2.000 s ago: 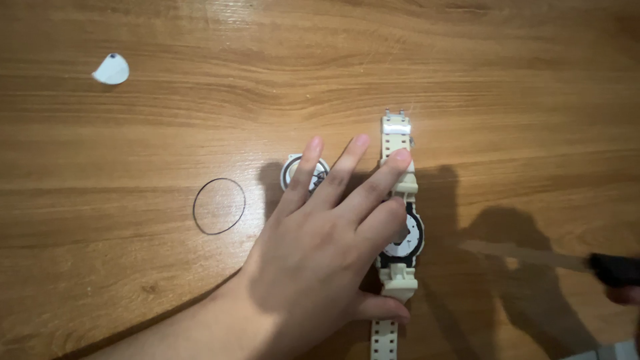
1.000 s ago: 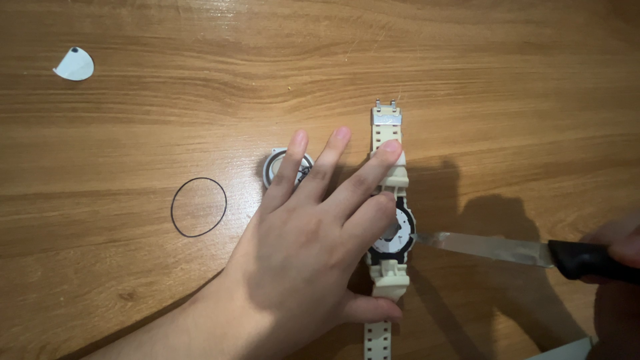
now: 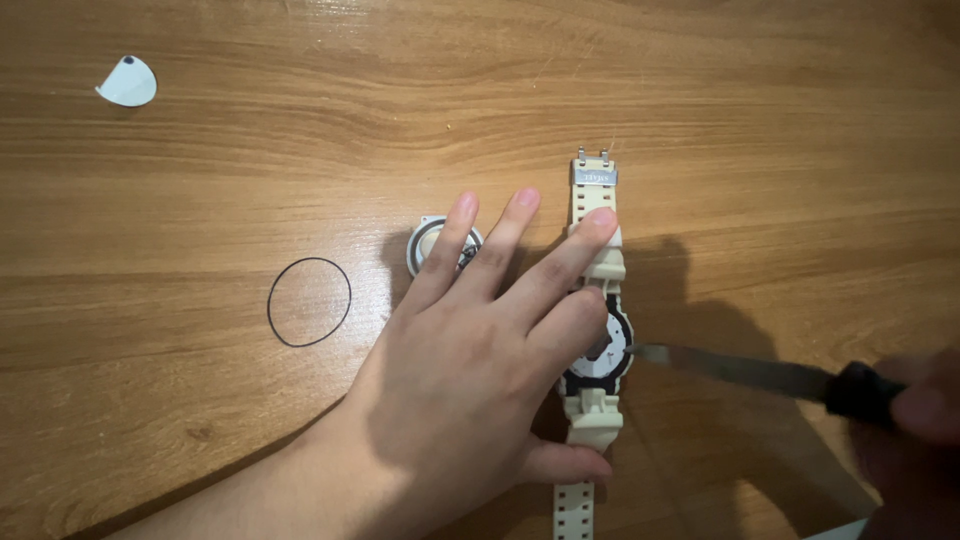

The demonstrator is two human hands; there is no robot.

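A cream wristwatch (image 3: pixel 596 431) lies on the wooden table with its opened case toward the camera. My left hand (image 3: pixel 480 360) rests over it, fingers spread, its thumb and fingers on the strap and case, pressing it down. At the right edge, my right hand (image 3: pixel 919 427) grips a knife by its black handle (image 3: pixel 862 394). The knife's blade (image 3: pixel 742 369) points left, and its tip is at the right rim of the watch case. Partly under my left fingers sits a round metal case back (image 3: pixel 429 244). A thin black gasket ring (image 3: pixel 351 300) lies left of my hand.
Near the upper left of the wooden table (image 3: pixel 300 150) lies a small white piece (image 3: pixel 129 82) with a dark dot. A pale flat edge (image 3: pixel 844 530) shows at the bottom right. A dark seam runs along the table at the lower left.
My right hand has brought the knife in from the right, and its tip now meets the watch case. My left hand has stayed on the watch.
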